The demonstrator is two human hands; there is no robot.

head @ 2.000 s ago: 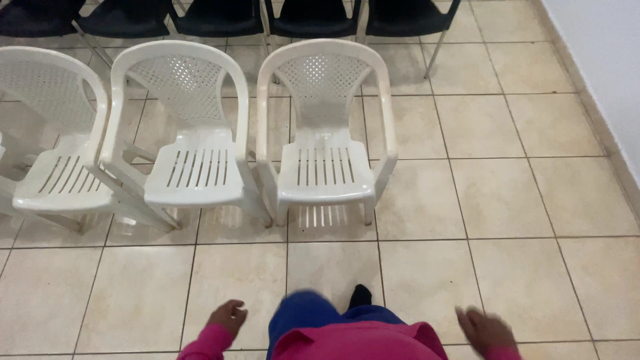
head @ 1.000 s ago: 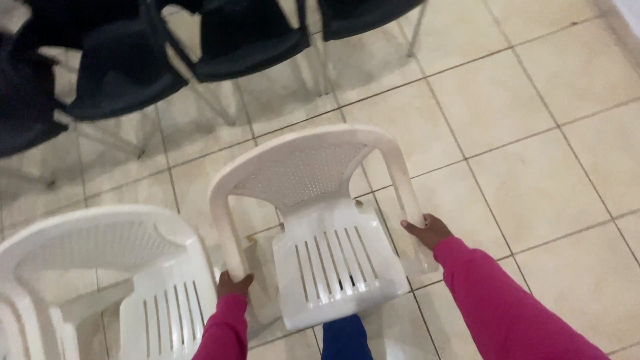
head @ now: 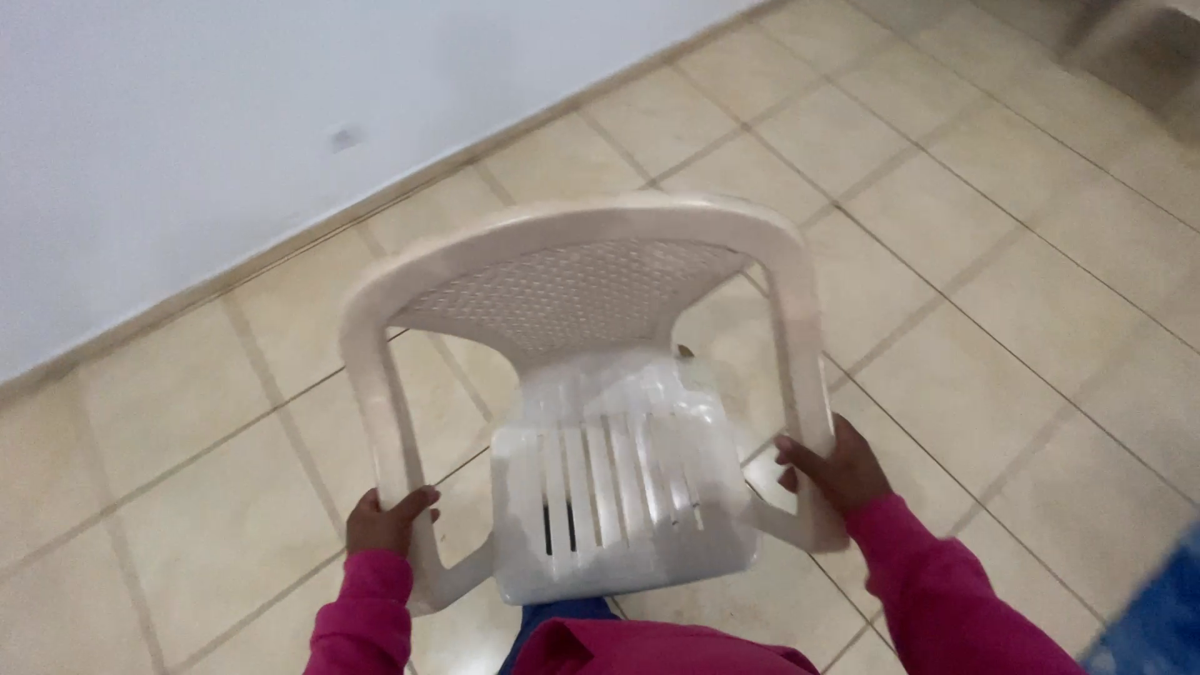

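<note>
A white plastic armchair (head: 623, 497) with a lattice back and a slatted seat is in front of my body, its open front toward me. My left hand (head: 389, 525) grips its left armrest, thumb over the top. Around the right armrest my right hand (head: 834, 464) is closed, with the thumb on the inner side. The chair's legs are mostly hidden under the seat, so I cannot tell whether they touch the floor.
A white wall (head: 234, 122) with a baseboard runs diagonally across the upper left. Beige floor tiles (head: 937, 234) surround the chair. Something blue (head: 1148, 614) shows at the lower right, and a blurred dark object (head: 1144, 66) at the upper right.
Both hands were free two seconds ago; they took hold of the chair's armrests. The chair has left the row of chairs, and the view has turned toward the wall.
</note>
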